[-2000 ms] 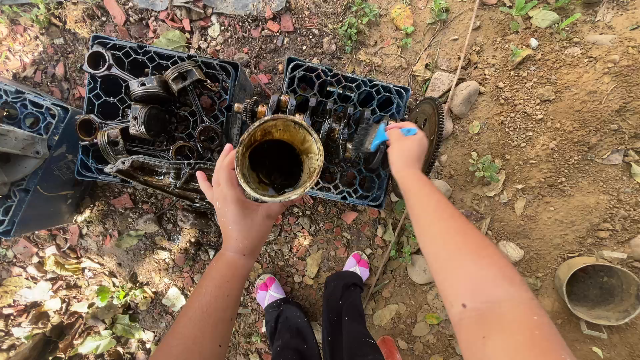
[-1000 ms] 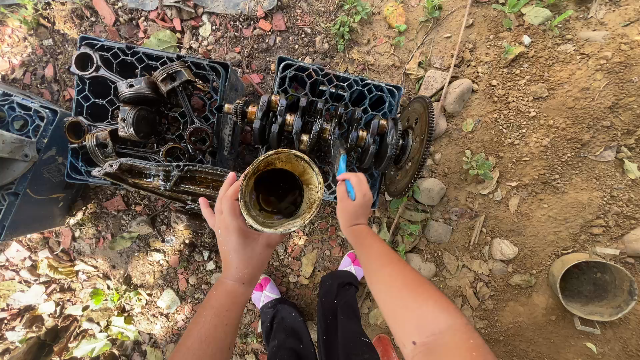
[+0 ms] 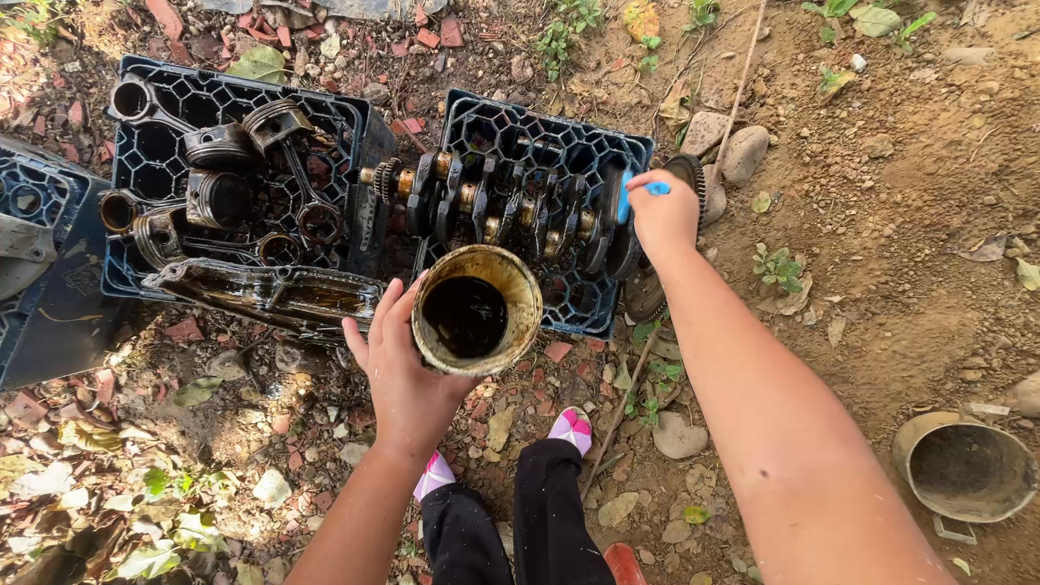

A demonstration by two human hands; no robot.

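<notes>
My left hand [image 3: 406,357] grips a stained round container [image 3: 477,310] with dark liquid inside, held over the near edge of a blue plastic crate [image 3: 601,325]. An oily crankshaft [image 3: 504,207] lies across that crate, with a toothed flywheel [image 3: 646,292] at its right end. In my right hand [image 3: 666,215] is a brush with a blue handle [image 3: 624,197], at the right end of the crankshaft; its bristles are blurred against the dark metal. Pistons with connecting rods [image 3: 219,199] lie on a second blue crate [image 3: 122,162] to the left.
An oily metal cover [image 3: 276,296] leans along the left crate's near edge. Another crate [image 3: 57,325] with a grey metal part [image 3: 20,252] stands at the far left. A metal pot [image 3: 967,467] sits on the soil at lower right. Stones [image 3: 743,154] lie beside the flywheel.
My right hand with the brush has moved right and away from me since one second ago, back towards the crankshaft's flywheel end. My left hand still holds the container.
</notes>
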